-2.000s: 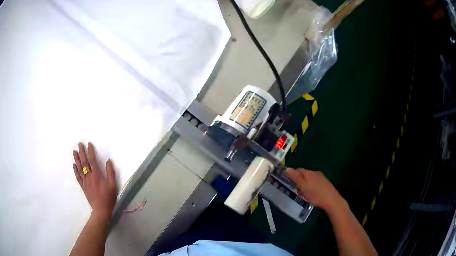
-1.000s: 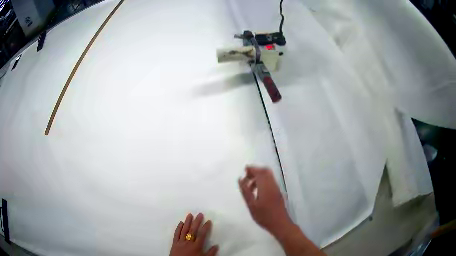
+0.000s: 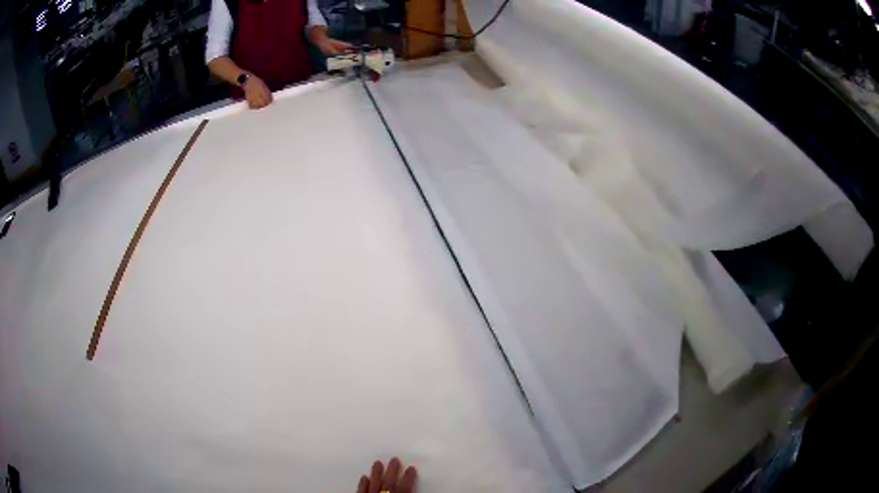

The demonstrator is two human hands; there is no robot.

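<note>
White fabric (image 3: 279,279) covers most of the table. A long dark slit (image 3: 448,252) runs across it from the near edge to the far edge. The end cutter machine (image 3: 361,64) is small at the slit's far end, beside the other person's hand. My left hand (image 3: 388,477) lies on the fabric at the bottom edge of the picture. Only its fingers show, slightly apart, with nothing seen in them. My right hand is not in view.
A person in a dark red apron (image 3: 273,38) stands at the far edge. A brown stick (image 3: 142,231) lies on the fabric at left. Black weights (image 3: 54,180) sit at the left edges. Draped white fabric (image 3: 694,154) rises at right. Bare table (image 3: 713,438) shows at lower right.
The cutter has moved away across the table to the far edge. My right hand has left the picture. The view has shifted, and the far person now shows.
</note>
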